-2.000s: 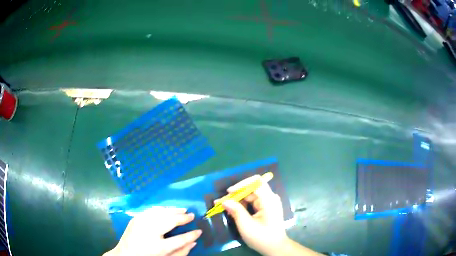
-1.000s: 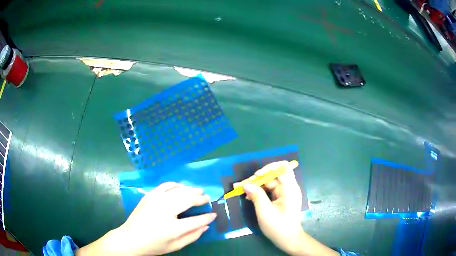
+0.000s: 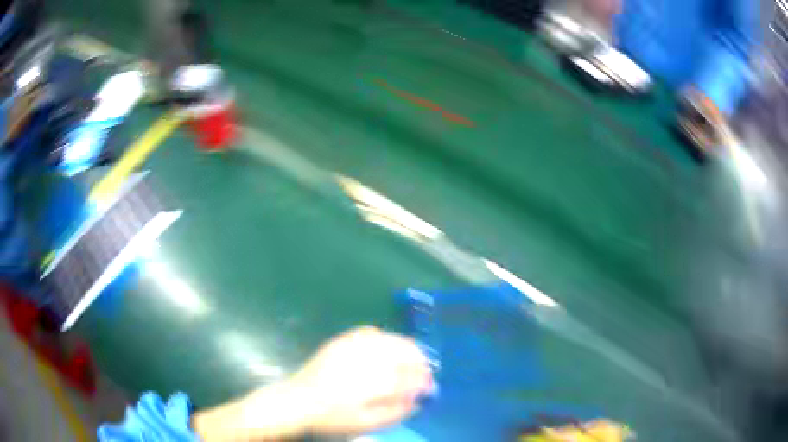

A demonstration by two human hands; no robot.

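The picture is strongly blurred. My left hand (image 3: pixel 367 380) is at the bottom centre with its fingers drawn together. Something small and dark shows at its fingertips, too blurred to name. The blue dot pad sheet (image 3: pixel 484 337) lies just right of it, its dots smeared out. A bit of blue sheet shows below the hand at the bottom edge. A yellow shape, by its colour the tweezers (image 3: pixel 596 430), is cut off at the bottom edge. My right hand cannot be told apart there.
A white-edged strip sheet (image 3: pixel 112 246) lies at left. A bottle with a red label (image 3: pixel 214 125) stands behind it, near yellow tape (image 3: pixel 138 155). Chipped pale patches (image 3: pixel 389 211) mark the bench edge. A person in blue (image 3: pixel 683 43) is at upper right; more blue clothing shows at far left.
The view has swung left and tilted, so things appear further right. The black housing and right-hand strip sheets left the picture. My left hand's fingers are closer together; my right hand is mostly lost below.
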